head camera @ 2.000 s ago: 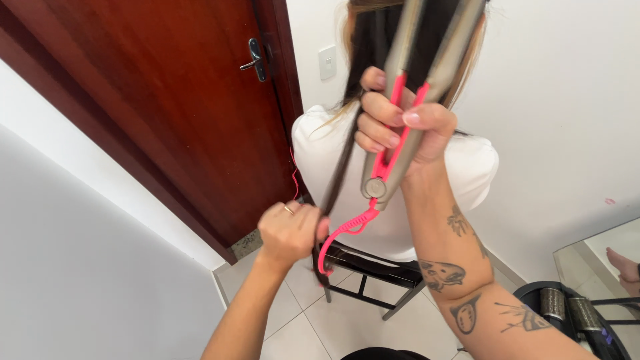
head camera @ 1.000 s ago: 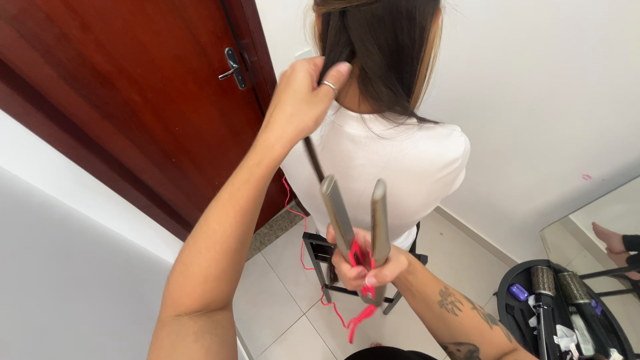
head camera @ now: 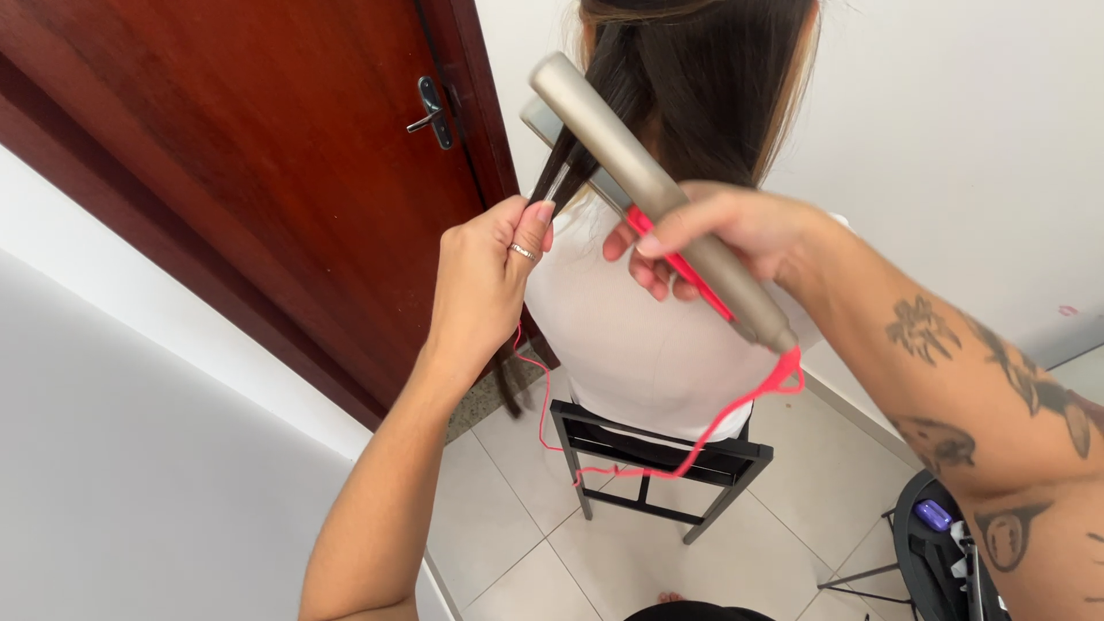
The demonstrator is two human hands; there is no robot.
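Note:
My left hand (head camera: pixel 496 267), a ring on one finger, pinches a strand of dark hair (head camera: pixel 556 177) and pulls it out to the left of the seated person's head; its loose end hangs below my hand. My right hand (head camera: pixel 716 237) holds a grey-gold hair straightener (head camera: pixel 617 138) with pink inner handles. The strand passes between its two plates near their upper end; whether they press together on it I cannot tell. A pink cord (head camera: pixel 707 431) trails from the straightener's base. The person's long dark hair (head camera: pixel 716 86) falls over the back of a white top (head camera: pixel 647 345).
The person sits on a black folding chair (head camera: pixel 664 444) on a tiled floor. A brown wooden door (head camera: pixel 285 155) with a metal handle (head camera: pixel 431 112) is at the left, beside a white wall. At lower right stands a black round tray table (head camera: pixel 918 552) holding a purple item (head camera: pixel 933 515).
My right hand has raised the straightener from low behind the person's back to the hair near my left hand. The strand is now between the plates. My left hand is lower relative to the head.

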